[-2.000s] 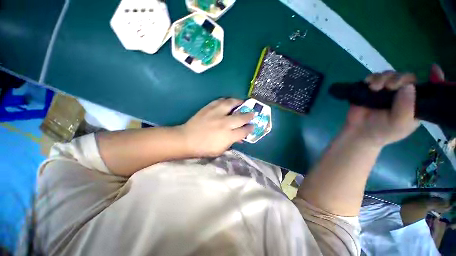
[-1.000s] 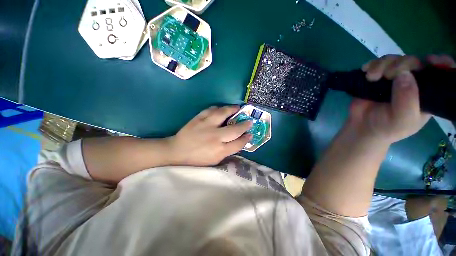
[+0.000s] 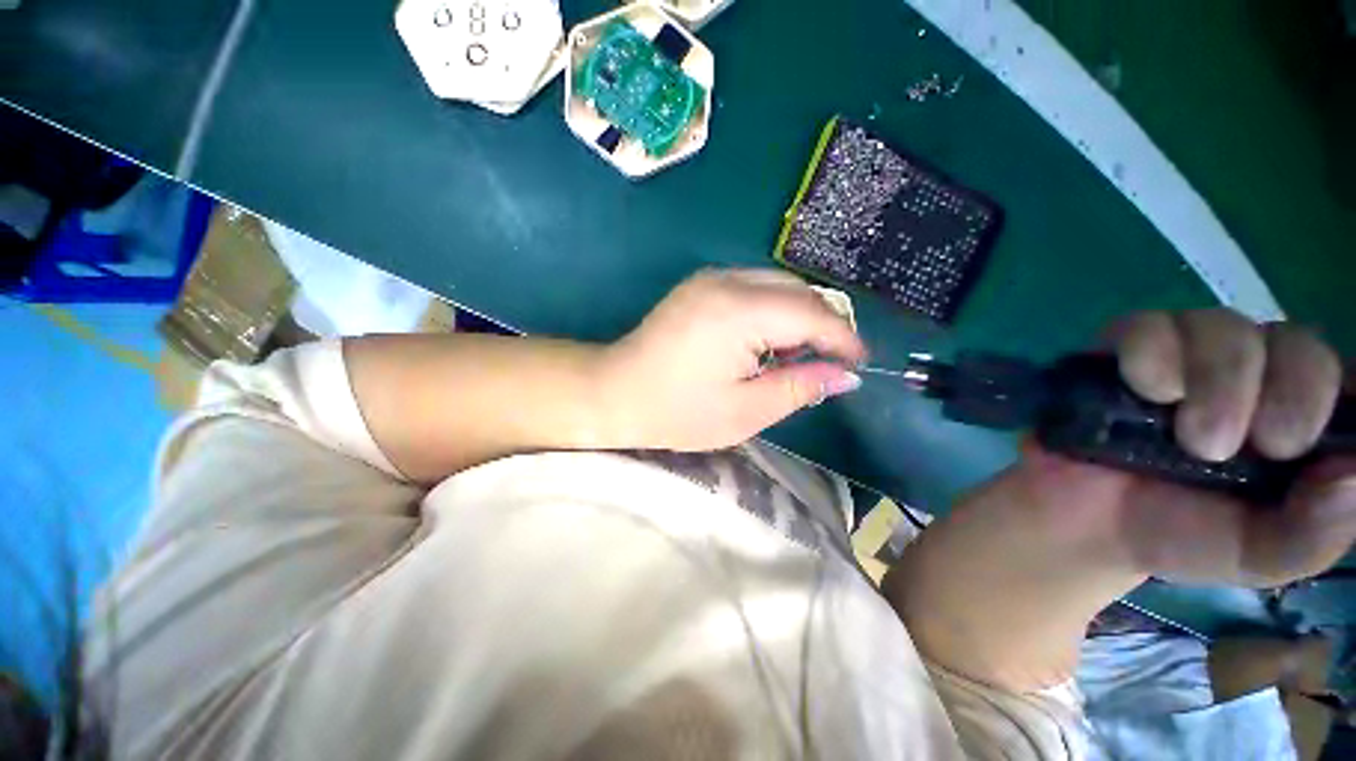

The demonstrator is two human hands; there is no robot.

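Note:
My right hand (image 3: 1190, 446) grips the black electric screwdriver (image 3: 1026, 402). Its thin metal bit points left and reaches the fingertips of my left hand (image 3: 736, 361). My left hand is closed over a small white hexagonal housing (image 3: 833, 302); only its upper edge shows past the fingers and its board is hidden. Thumb and forefinger meet near the bit tip; whether they pinch a screw there I cannot tell. The dark screw tray (image 3: 892, 220), with heaped silver screws and a yellow left edge, lies just beyond the left hand.
An open housing with a green circuit board (image 3: 640, 86) lies at the upper middle, beside a white front cover (image 3: 479, 45). Loose screws (image 3: 932, 89) lie near the white rail (image 3: 1101, 141). A cardboard box (image 3: 231, 290) stands below left. Another person's sleeve (image 3: 1145, 699) shows lower right.
The screwdriver has come down from beside the tray, its bit now at my left fingertips. My left hand has closed further over the housing. The view has shifted.

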